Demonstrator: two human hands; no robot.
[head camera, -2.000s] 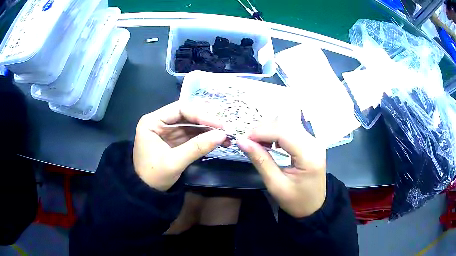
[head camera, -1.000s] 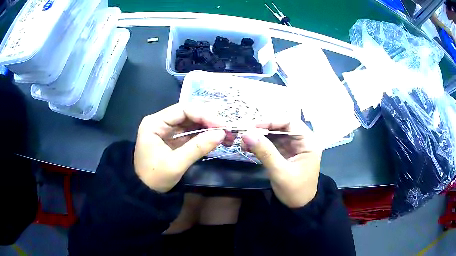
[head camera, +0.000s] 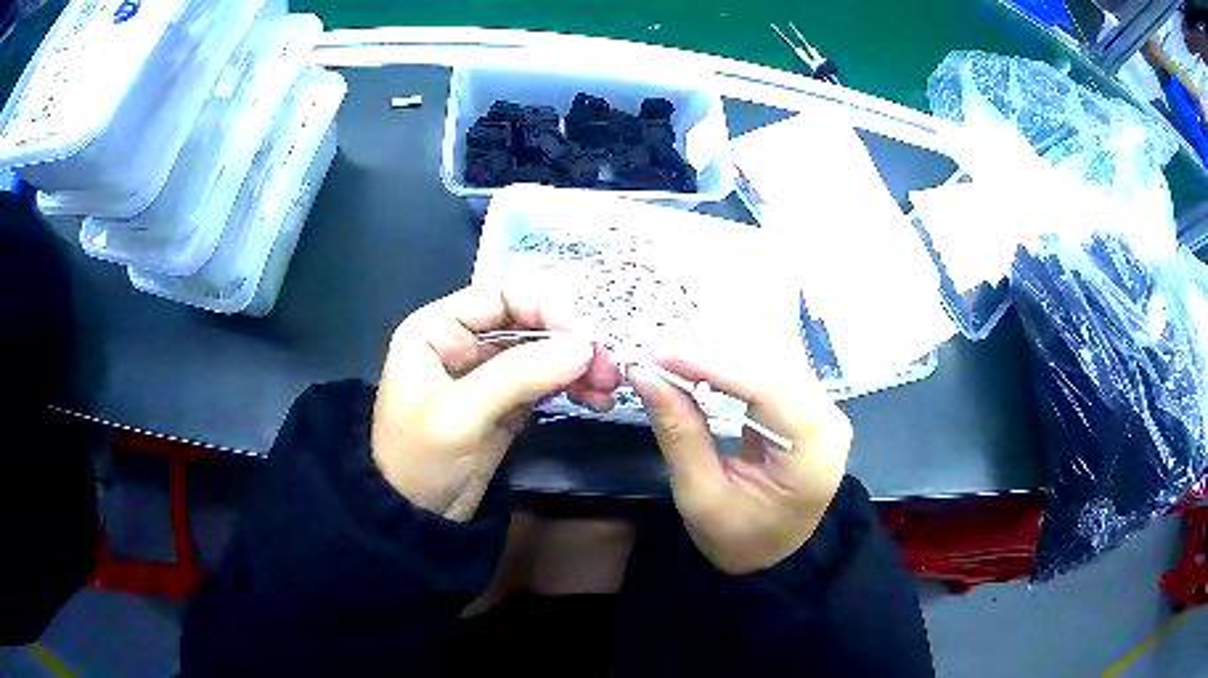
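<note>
My left hand (head camera: 470, 397) pinches a thin white lead (head camera: 514, 337) between thumb and fingers; it points left across the palm. My right hand (head camera: 742, 450) pinches another white lead (head camera: 766, 432), slanting down to the right, with a small white end piece (head camera: 702, 393) on it. The fingertips of both hands are close together but apart, over the lead tub (head camera: 501, 245), which is full of white leads. Whatever lies inside the fingertips is hidden. Behind it stands the housing tub (head camera: 715, 139) with black plastic housings (head camera: 517, 143).
Stacked tubs (head camera: 239, 199) stand at left. A loose white piece (head camera: 407, 101) lies behind. White sheets (head camera: 848, 239) lie right of the tubs, beside a clear plastic bag (head camera: 1113, 358) with dark contents. A black unit with white leads (head camera: 824, 69) is on the green conveyor belt (head camera: 530, 24).
My hands have drawn slightly apart at the fingertips. The lead in my right hand has tilted down to the right. The black unit on the belt has moved right.
</note>
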